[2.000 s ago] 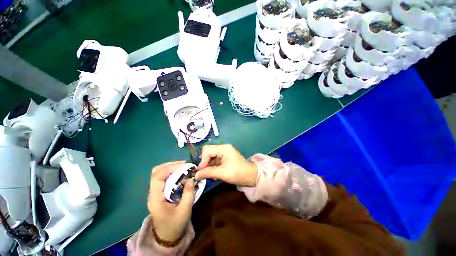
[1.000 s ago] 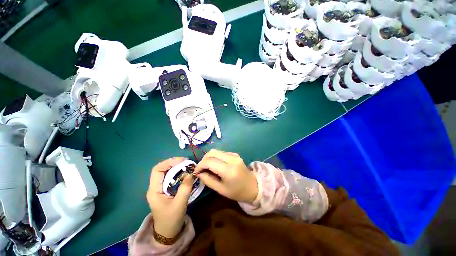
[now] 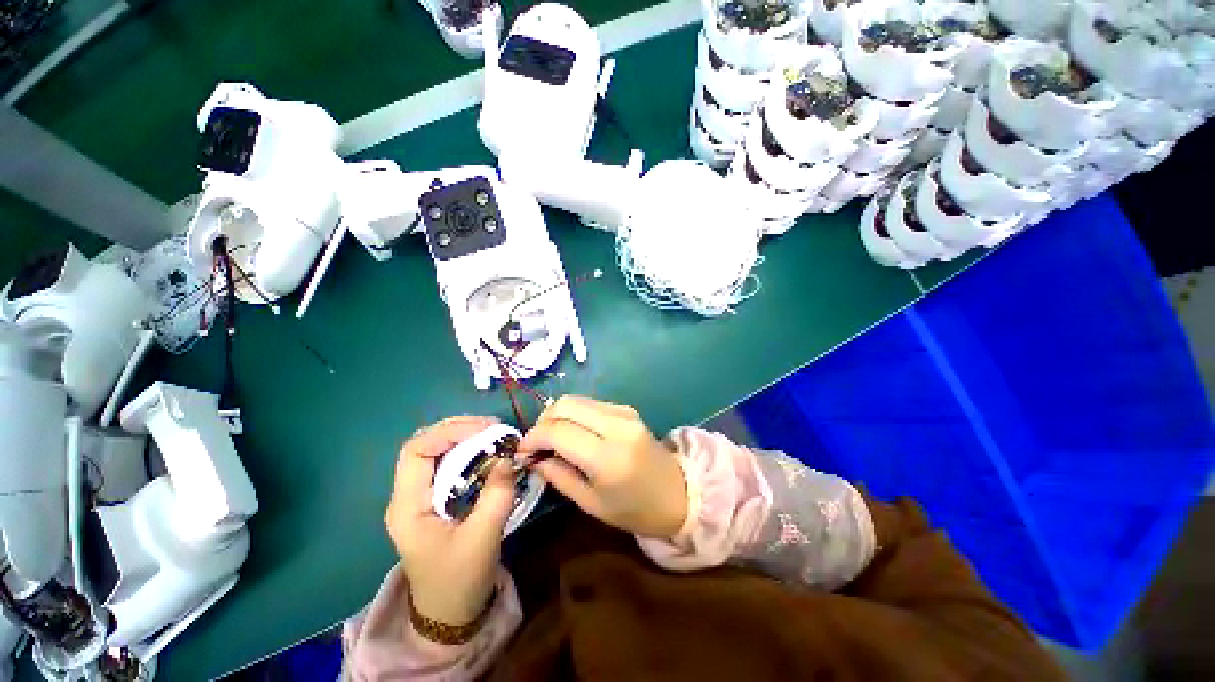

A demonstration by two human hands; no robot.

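My left hand point(image 3: 446, 526) holds a round white base cover point(image 3: 453, 469) with its open side up, a dark circuit board showing inside. My right hand point(image 3: 606, 460) has its fingertips closed at the cover's right rim, on thin wire ends that are too small to make out. Red and black wire leads point(image 3: 512, 386) run from there up to the round opening of a white camera head point(image 3: 510, 273). The head lies on the green bench with its black lens panel point(image 3: 462, 216) away from me. Whether a plug is seated in the board is hidden by my fingers.
A stringy white bundle point(image 3: 690, 237) lies right of the camera head. Stacked white base covers point(image 3: 933, 200) fill the back right. Other camera units point(image 3: 273, 200) lie behind and in a heap point(image 3: 173, 520) at left. A blue bin point(image 3: 1013, 413) is at the right, beyond the green bench's edge point(image 3: 800, 357).
My right fingers have moved slightly at the cover's rim, and that hand is more closed than two seconds ago. Another white unit shows more at the top edge.
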